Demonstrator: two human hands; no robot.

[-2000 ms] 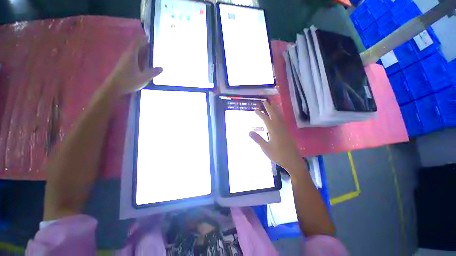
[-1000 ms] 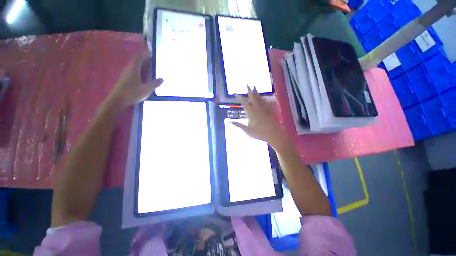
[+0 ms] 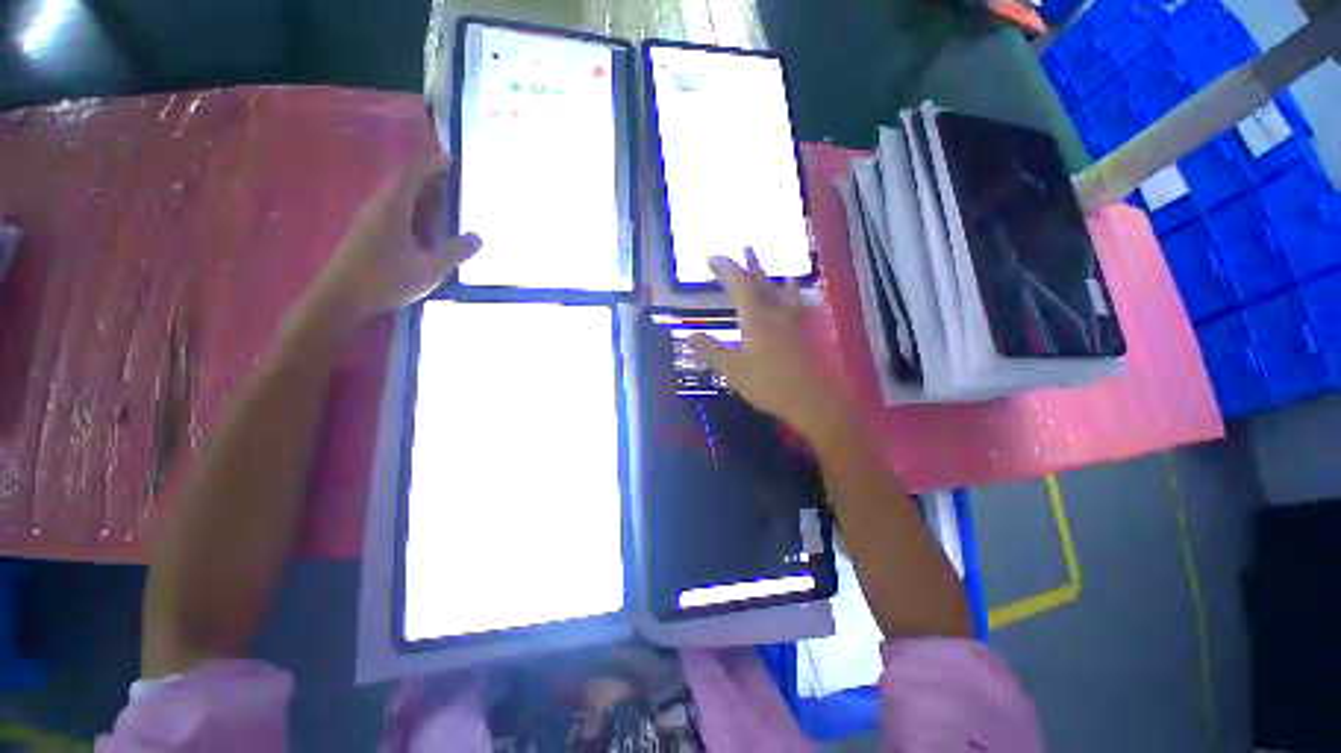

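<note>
Several tablets lie in a two-by-two block. The upper left tablet [image 3: 544, 169], upper right tablet [image 3: 727, 162] and lower left tablet [image 3: 512, 471] show bright white screens. The lower right tablet [image 3: 728, 500] shows a mostly dark screen with small text at its top and a white strip at its bottom. My bare left hand [image 3: 390, 250] rests at the upper left tablet's left edge, thumb over its lower corner. My bare right hand [image 3: 768, 341] is over the top of the lower right tablet, fingertips reaching the upper right tablet's lower edge. White foam sheets [image 3: 380, 589] show beneath the lower tablets.
A leaning stack of dark tablets [image 3: 1022, 243] with white sheets stands at right on the pink film-covered surface [image 3: 1015, 441]. A film-wrapped board [image 3: 691, 21] lies beyond the tablets. A blue bin with white papers [image 3: 846, 662] is below the bench edge. Blue bins [image 3: 1235, 258] stand at far right.
The lower right tablet's screen has turned from mostly white to mostly dark. My right hand has moved up from that screen to its top edge. My left hand stays at the same tablet edge.
</note>
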